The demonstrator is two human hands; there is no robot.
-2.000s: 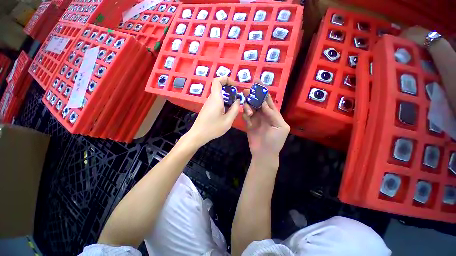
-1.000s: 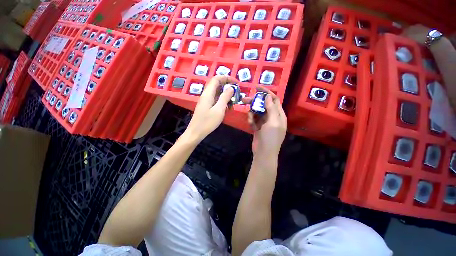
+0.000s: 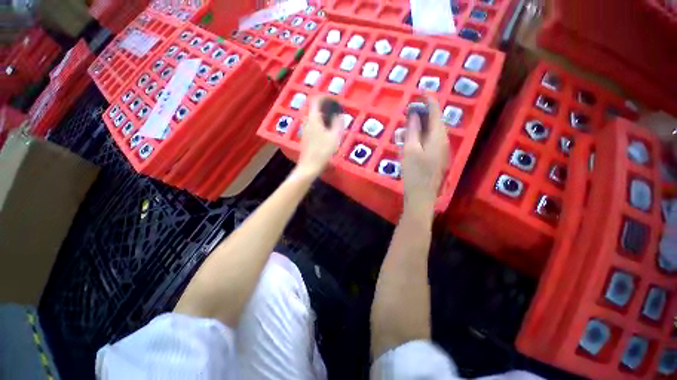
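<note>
A red foam tray [image 3: 363, 93] with rows of small square units lies on top of a stack in front of me. My left hand [image 3: 321, 139] is over its left part, blurred, with a dark unit [image 3: 332, 111] at the fingertips. My right hand [image 3: 426, 154] is over its right part, also blurred, with a dark unit [image 3: 419, 113] between thumb and fingers. Units with dark round centres sit in the near row, one of them [image 3: 360, 154] between my hands. A few pockets in the middle are empty.
More stacked red trays stand at left [image 3: 223, 141] and right [image 3: 496, 215], some with paper slips [image 3: 170, 98]. A tilted tray [image 3: 586, 260] is at far right. A black lattice pallet [image 3: 159, 223] lies below. A brown carton [image 3: 52, 200] is at left.
My hands have moved apart and forward over the tray, each with its dark unit. The view has shifted, so the trays appear lower and further right. The neighbour's wrist is out of view.
</note>
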